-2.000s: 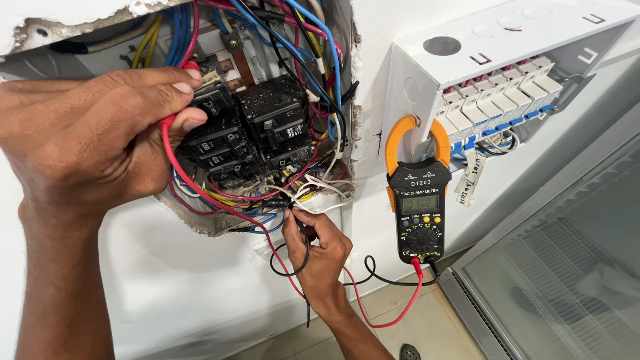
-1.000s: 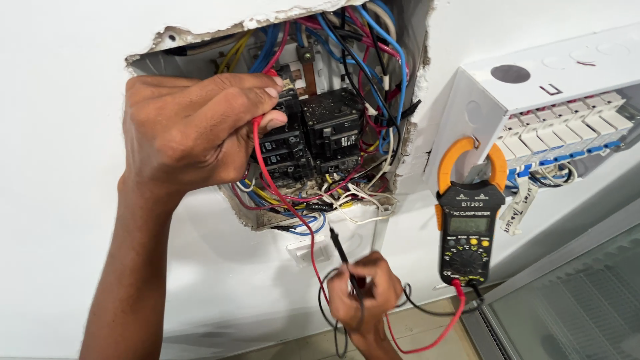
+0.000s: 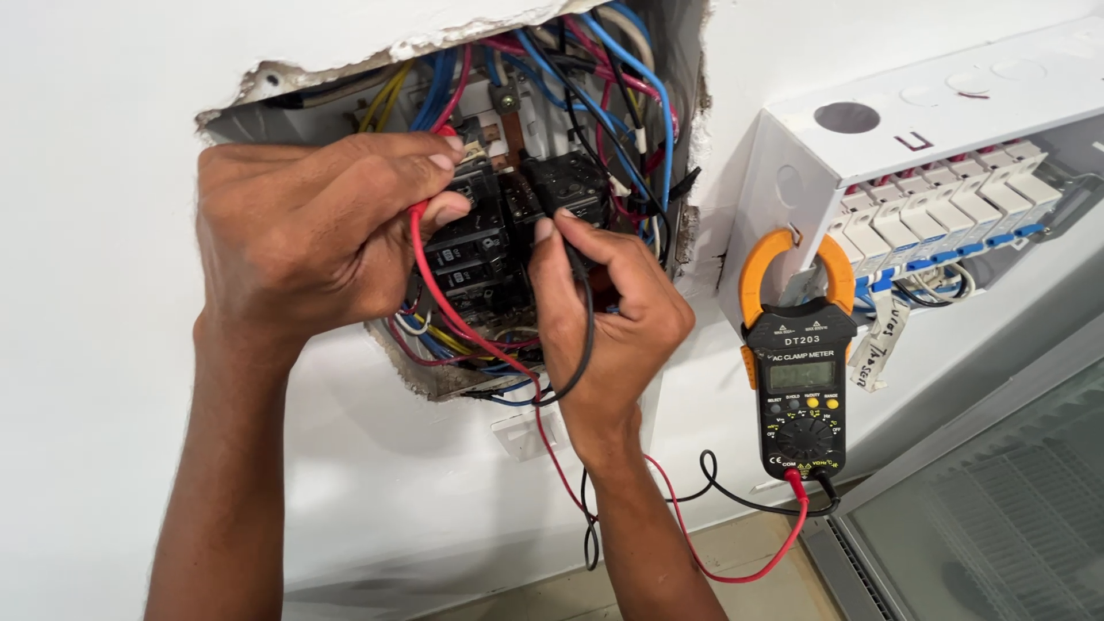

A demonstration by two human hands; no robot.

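My left hand (image 3: 310, 224) pinches a red test probe (image 3: 420, 207) at the upper left of the black circuit breakers (image 3: 466, 259) in the wall opening; its tip is hidden. Beside it, my right hand (image 3: 604, 319) grips a black test probe (image 3: 556, 211) pointed up into the breakers near a copper busbar (image 3: 514, 138). Whether either tip touches metal cannot be told. Both leads run down to a clamp meter (image 3: 802, 388), which hangs by its orange jaw (image 3: 759, 267) from the edge of a white metal enclosure (image 3: 776, 190). Its display (image 3: 802, 374) is unreadable.
Blue, red, black and yellow wires (image 3: 647, 78) crowd the opening, whose plaster edge (image 3: 405, 43) is broken. The enclosure at right holds a row of white breakers (image 3: 940, 216) and a dangling tag with writing (image 3: 880, 345). A glass-fronted panel (image 3: 992, 509) stands at lower right.
My right hand, lower down and away from the breakers a second ago, is now up among them with the black probe. My left hand stays at the upper left with the red probe.
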